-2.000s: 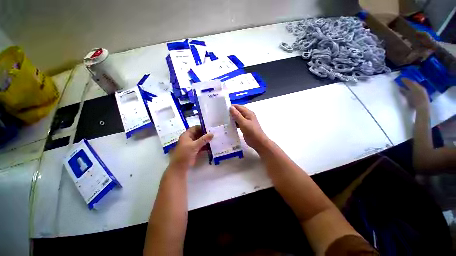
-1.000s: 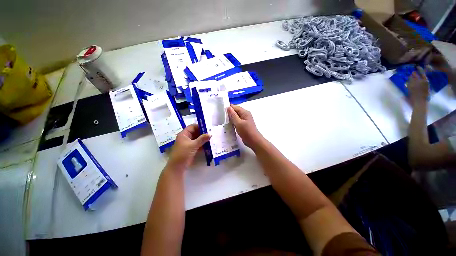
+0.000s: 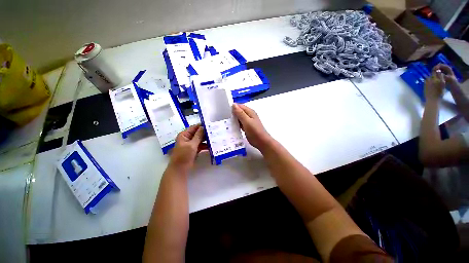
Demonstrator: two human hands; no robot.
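A white-and-blue retail box [image 3: 220, 120] with a pale, empty-looking window stands between my hands over the table, its blue end flaps at the bottom. My left hand [image 3: 189, 146] holds its left edge low down. My right hand [image 3: 249, 123] holds its right edge, fingers partly hidden behind the box. Two more pale-window boxes lie to the left: a nearer one [image 3: 165, 123] and a farther one [image 3: 127, 109]. A packed box [image 3: 86, 176] with a white shape in its blue window lies at far left.
A pile of empty boxes [image 3: 226, 66] lies at back centre. A cable pile [image 3: 350, 43] and a brown parts carton [image 3: 411, 38] are at back right. A drink can [image 3: 97, 68] and yellow bag [image 3: 19, 85] are at left. Another person's hands [image 3: 440, 81] hold something small near blue trays [image 3: 415, 82].
The box in my hands has turned its front more toward the camera, and my left hand has moved slightly back from its front face. The other person's hands have come together.
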